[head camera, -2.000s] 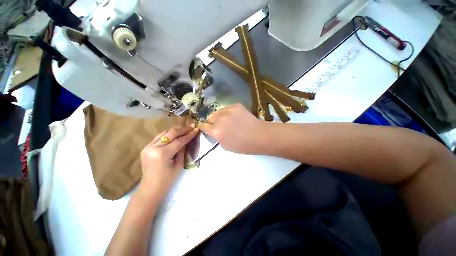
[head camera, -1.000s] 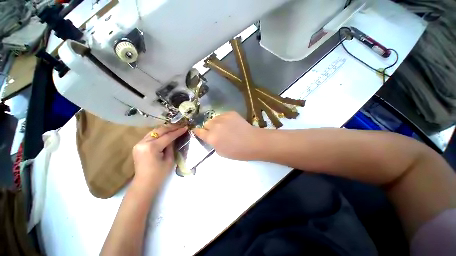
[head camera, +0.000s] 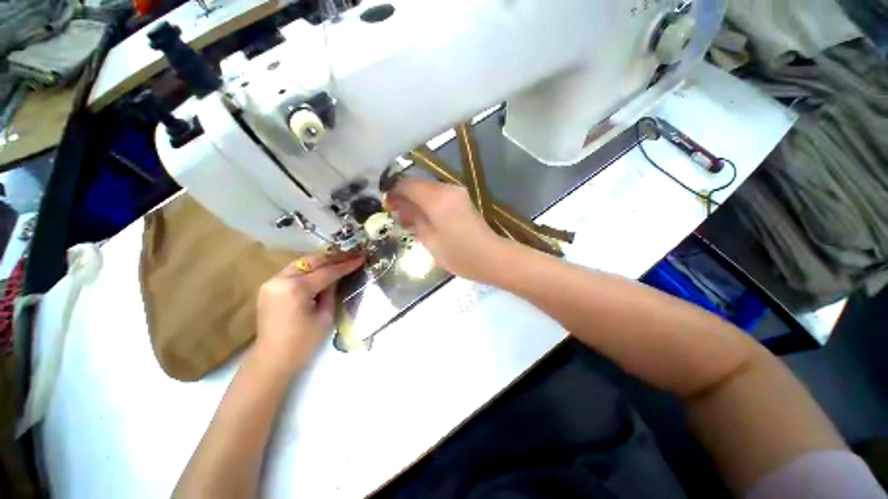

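A tan-brown fabric panel lies on the white table, its upper edge under the sewing machine head. My left hand, with a ring, presses on the panel's right end beside the presser foot. My right hand is raised at the machine head, right of the needle area, its fingertips at a dark metal part. What the fingertips hold, if anything, is hidden. Spare brown zippers with gold teeth lie crossed on the bed, partly behind my right hand.
The white machine head and arm span the top. A red and dark slim tool with a looped cord lies far right. A crumpled white strip hangs at the left edge. Grey-green garments are piled right, above a blue bin.
My right hand has left the fabric beside my left hand and moved up to the machine head. My left hand stays near the presser foot. The view has shifted.
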